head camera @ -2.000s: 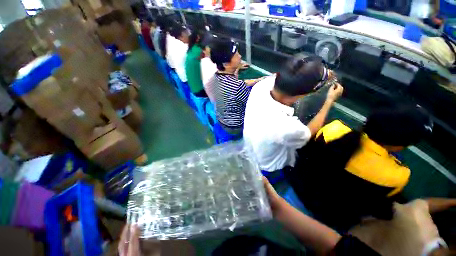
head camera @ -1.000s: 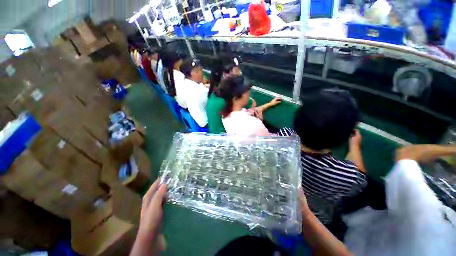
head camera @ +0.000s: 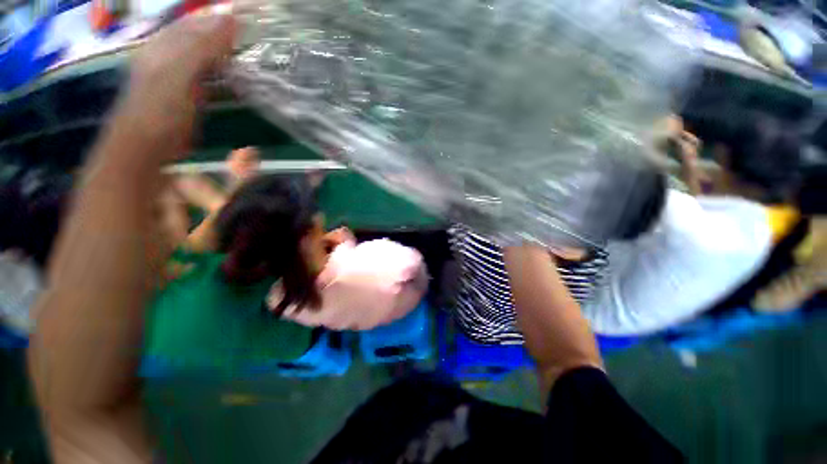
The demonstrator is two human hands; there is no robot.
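Note:
A clear, shiny blister tray stack [head camera: 453,100] is held up high, tilted and blurred, over the seated workers. It is cut off by the top edge. My left hand [head camera: 195,41] grips its left end, blurred near the top left. My right forearm [head camera: 549,308] rises to the tray's lower right edge. My right hand is hidden behind the tray, so its fingers cannot be seen.
Seated workers are in a row below the tray: one in green, one in a pink top [head camera: 376,285], one in stripes, one in white [head camera: 689,263]. Blue stools [head camera: 396,335] stand under them. The dark green conveyor [head camera: 372,195] runs in front of them.
The view has turned right to face the line. The tray has gone from low in front of me to high over the workers. The cartons have left the view.

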